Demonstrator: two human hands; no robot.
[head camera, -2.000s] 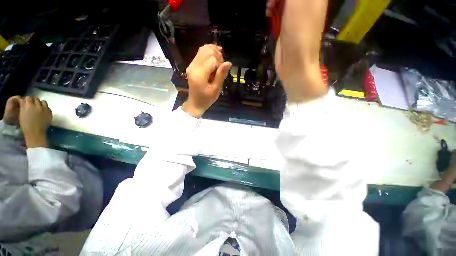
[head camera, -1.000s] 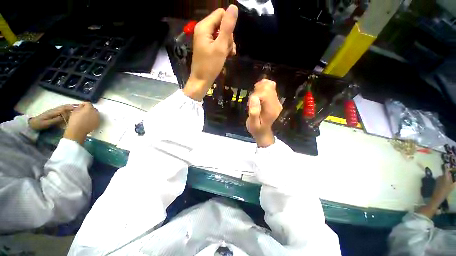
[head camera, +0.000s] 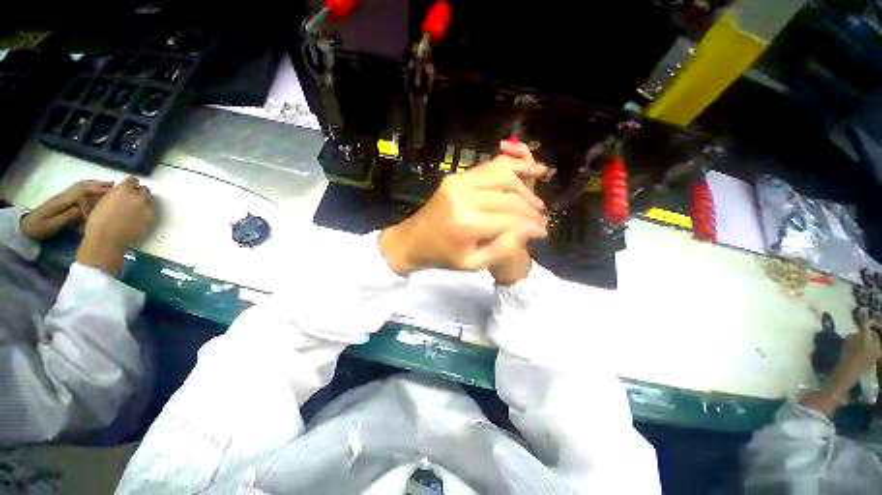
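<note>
My left hand (head camera: 469, 218) lies across my right hand (head camera: 511, 267) in front of the middle of the clamp fixture. A bit of a red clamp handle (head camera: 511, 144) shows at their fingertips. The left fingers hide most of the right hand, and whether they grip the handle is unclear. Two red handles, one at the far left (head camera: 340, 9) and one beside it (head camera: 437, 20), stand raised. Two ribbed red handles on the right (head camera: 616, 191) (head camera: 704, 211) are lowered towards the bench. A round black part (head camera: 249, 229) lies on the white bench left of the fixture.
A black parts tray (head camera: 138, 155) lies at left. A neighbour's hands (head camera: 118, 220) are at the left; another's hand (head camera: 856, 356) is at the right edge. A yellow post (head camera: 704, 82) rises behind. A clear bag (head camera: 810, 224) and tan bits (head camera: 788, 275) lie at right.
My left hand has come down from the raised left handles and moved right onto my right hand. The second red handle from the left is now uncovered. The right hand has stayed near the middle.
</note>
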